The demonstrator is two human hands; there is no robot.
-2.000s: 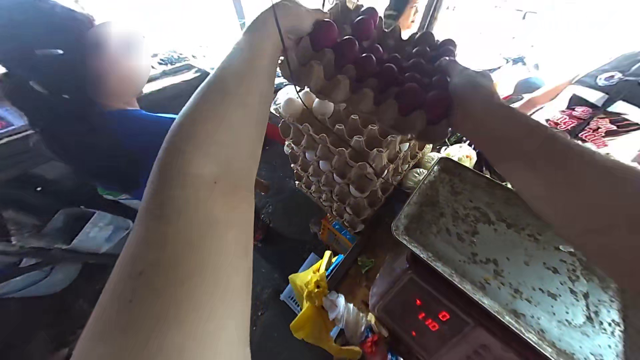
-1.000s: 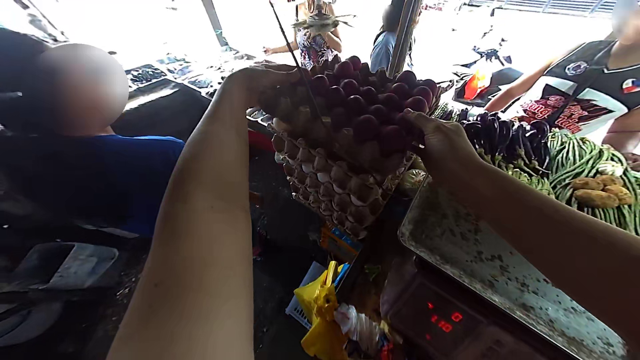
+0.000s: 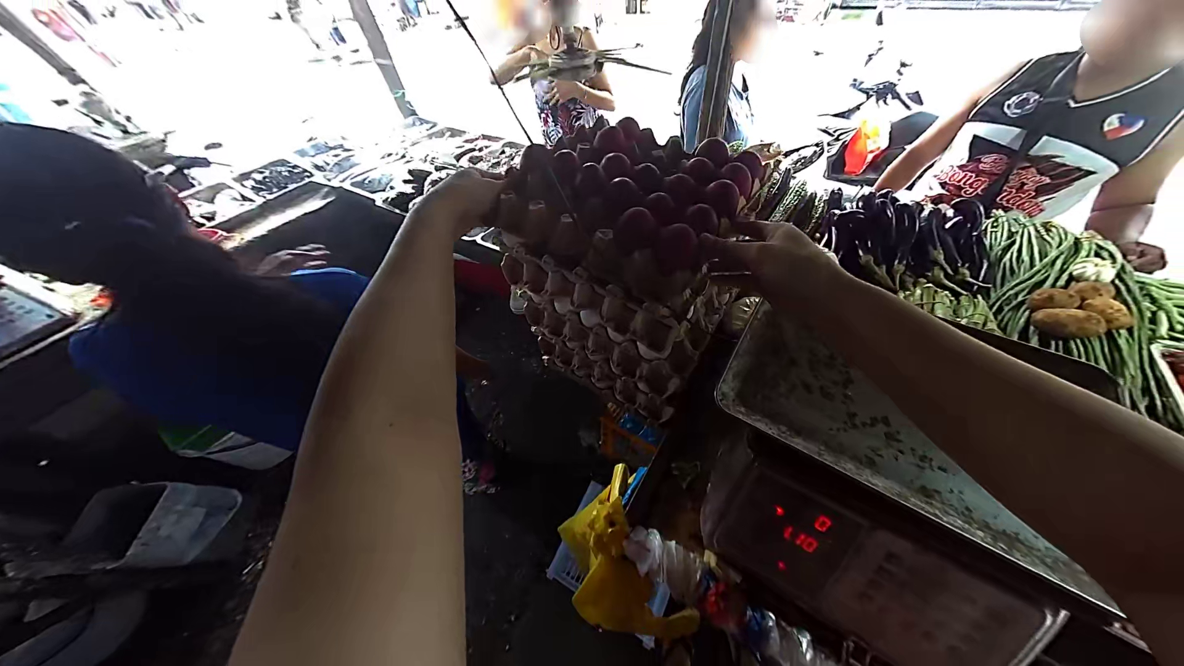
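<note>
Both my arms reach forward to a cardboard egg tray (image 3: 566, 231) filled with dark red-purple eggs (image 3: 638, 190). It rests on a tall stack of cardboard egg trays (image 3: 615, 324). My left hand (image 3: 472, 199) grips the tray's left edge, its fingertips partly hidden behind the cardboard. At the right edge, my right hand (image 3: 772, 254) holds the tray, its thumb near the front eggs. Below my right forearm is a digital scale (image 3: 869, 564) with red lit digits and a worn metal pan (image 3: 832, 388).
Eggplants (image 3: 906, 231), long green beans (image 3: 1036, 250) and potatoes (image 3: 1068, 322) lie at the right, before a standing person. Another person in blue (image 3: 222, 342) is close at the left. Yellow plastic bags (image 3: 610, 564) hang beside the scale. A pole (image 3: 717, 74) rises behind the eggs.
The egg tray, held above the stack two seconds ago with white eggs showing beneath, has come down onto it. Both hands have lowered with it. The view has shifted.
</note>
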